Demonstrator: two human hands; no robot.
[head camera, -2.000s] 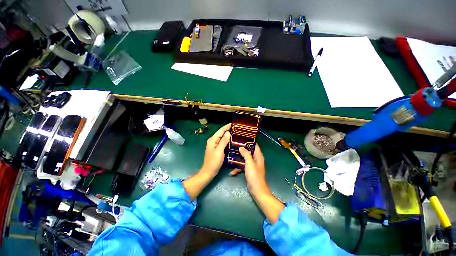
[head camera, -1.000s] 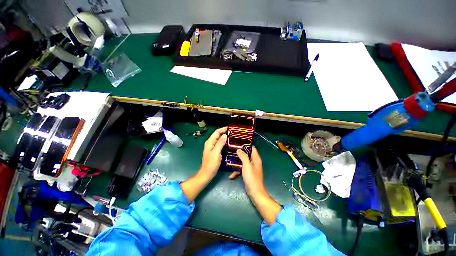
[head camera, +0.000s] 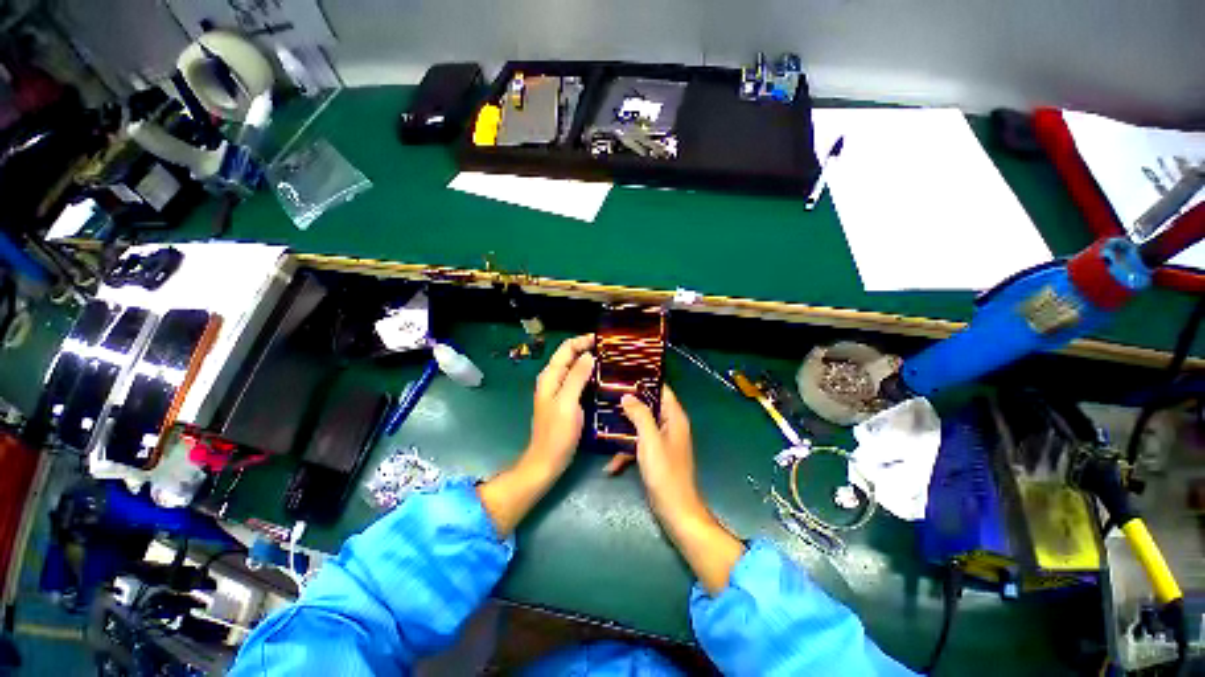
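Observation:
A smartphone (head camera: 630, 357) with a dark screen showing orange line patterns is held upright above the green mat, near the shelf's front edge. My left hand (head camera: 560, 413) is bare and grips the phone's left side. My right hand (head camera: 665, 447) is bare and holds the phone's lower right side, with its thumb over the lower part of the screen. The fingers behind the phone are mostly hidden.
A dropper bottle (head camera: 457, 365), a blue pen (head camera: 412, 398) and scattered screws (head camera: 402, 477) lie left. A yellow-orange tool (head camera: 766, 405), round pot (head camera: 848, 382), wire loop (head camera: 833, 488), white tissue (head camera: 901, 456) and hanging blue driver (head camera: 1018, 328) are right.
The phone and both hands have shifted slightly left in the picture. The orange pattern on the screen looks a little different. Both hands still hold the phone.

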